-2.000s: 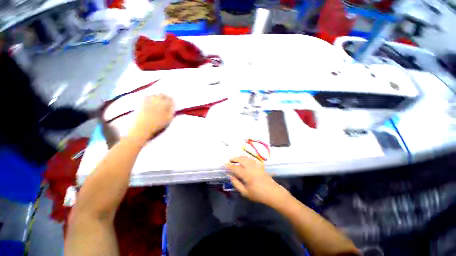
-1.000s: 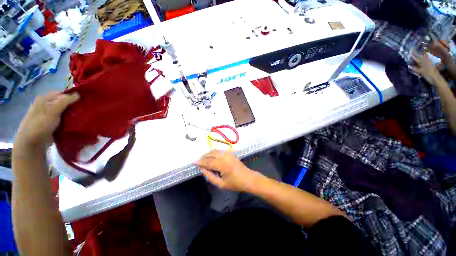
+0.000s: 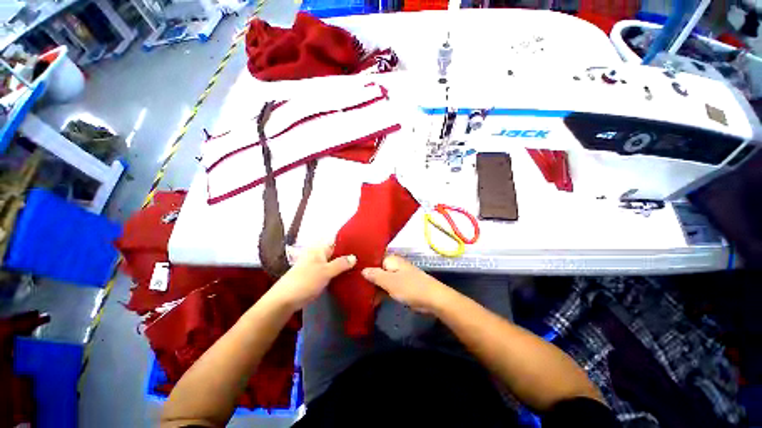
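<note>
A dark-red fabric piece (image 3: 368, 226) hangs over the table's front edge, its top corner lying on the table. My left hand (image 3: 316, 272) grips its left edge. My right hand (image 3: 403, 282) pinches its right edge, close to the left hand. Thread scissors (image 3: 451, 227) with one yellow and one red handle loop lie just right of the piece; their blades point towards it and are partly hidden. Red-edged white strips (image 3: 301, 138) lie on the left of the table, with a brown fabric strip (image 3: 271, 201) across them.
The sewing machine (image 3: 576, 125) stands at the back right, its needle area left. A brown phone (image 3: 497, 185) and small red piece (image 3: 551, 167) lie before it. A red bundle (image 3: 305, 46) lies back left. Red garments (image 3: 226, 334) fill a floor bin; plaid garments (image 3: 652, 343) lie right.
The view has swung left. My left hand has brought a red piece from the table's left to the front edge. My right hand has moved from beside the scissors onto the piece.
</note>
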